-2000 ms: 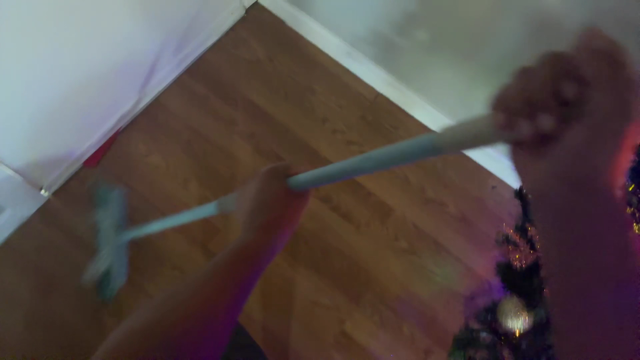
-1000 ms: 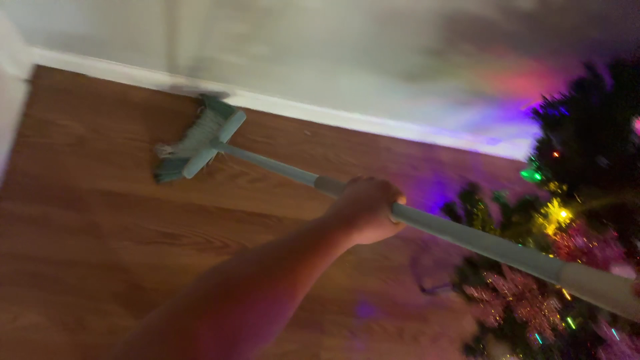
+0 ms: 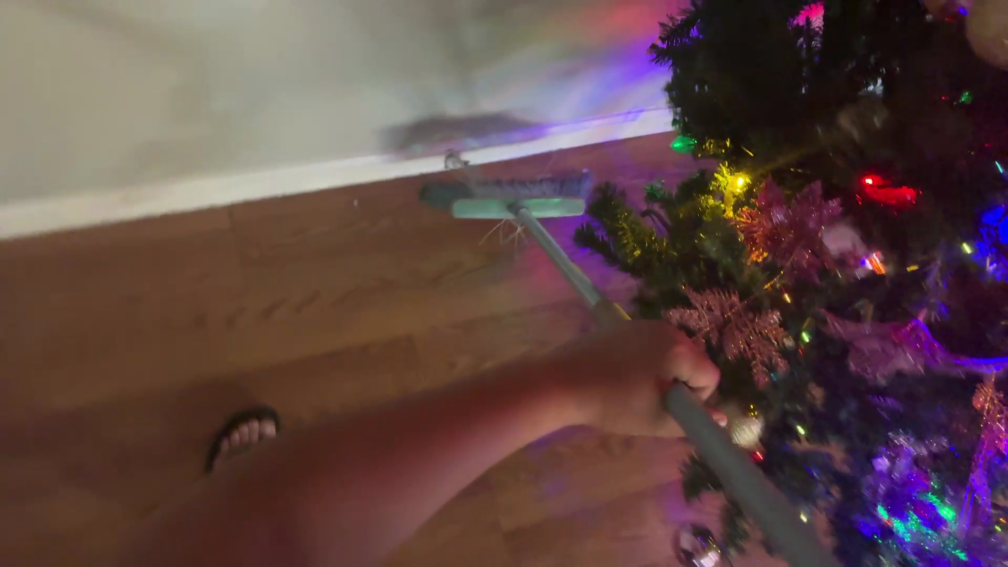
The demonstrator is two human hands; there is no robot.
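Note:
My left hand (image 3: 650,378) is closed around the grey pole of a broom (image 3: 555,256), in front of the lower branches of a decorated Christmas tree (image 3: 819,307). The broom head, pale green with dark bristles, lies on the wood floor (image 3: 315,299) close to the white baseboard (image 3: 315,179), just left of the tree. Wispy strands stick out beneath the head. The pole's upper part runs out of the frame at the bottom right. My right hand is not in view.
A pale wall (image 3: 236,87) rises behind the baseboard. Tree branches with lights and glittery ornaments fill the right side, close to the pole. A silvery bauble (image 3: 697,543) hangs low at the bottom. A foot in dark footwear (image 3: 246,431) stands at lower left.
The broom head has moved right along the baseboard, towards the tree. My right hand, seen gripping the upper pole two seconds ago, is out of view. The view has shifted towards the tree.

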